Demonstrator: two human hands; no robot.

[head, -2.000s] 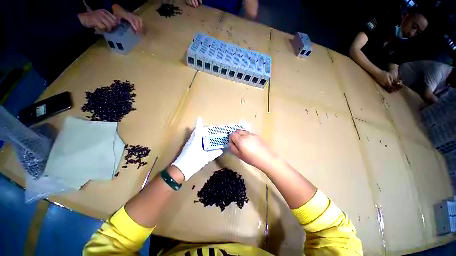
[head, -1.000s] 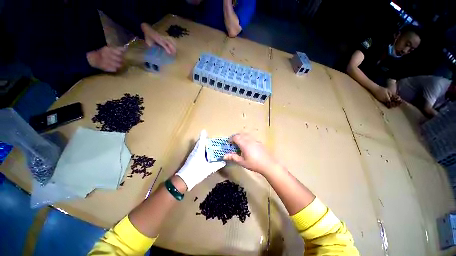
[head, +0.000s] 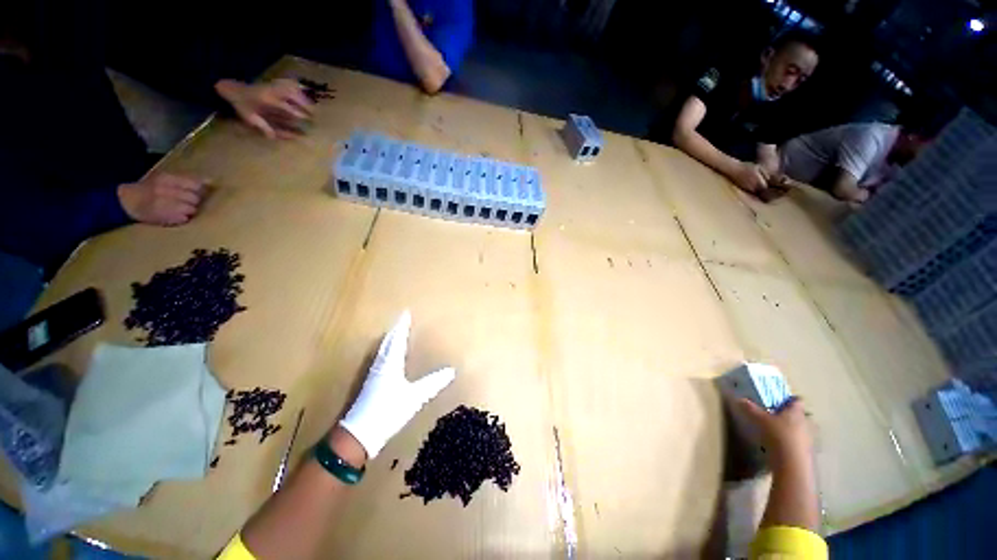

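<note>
My left hand [head: 388, 400], in a white glove, is empty above the cardboard with thumb and fingers spread. My bare right hand [head: 783, 432] is at the right, its fingers on a silver-grey metal housing [head: 757, 385]; the hand hides part of it. Another pale block shape [head: 746, 514] shows beside my right forearm, partly hidden. A dark heap of small black fasteners [head: 462, 454] lies just right of my left wrist.
A row of housings [head: 437, 188] stands at centre back, with a small group [head: 584, 138] behind right. Tall stacked housings [head: 929, 230] and a smaller block [head: 956, 420] are at right. Black heap [head: 188, 295], pale sheet [head: 142, 413] and phone [head: 53, 328] lie left. People sit around the table.
My right hand has carried the housing from my left hand to the right side of the table. My left hand has let go. The other person's hands at upper left no longer hold a housing.
</note>
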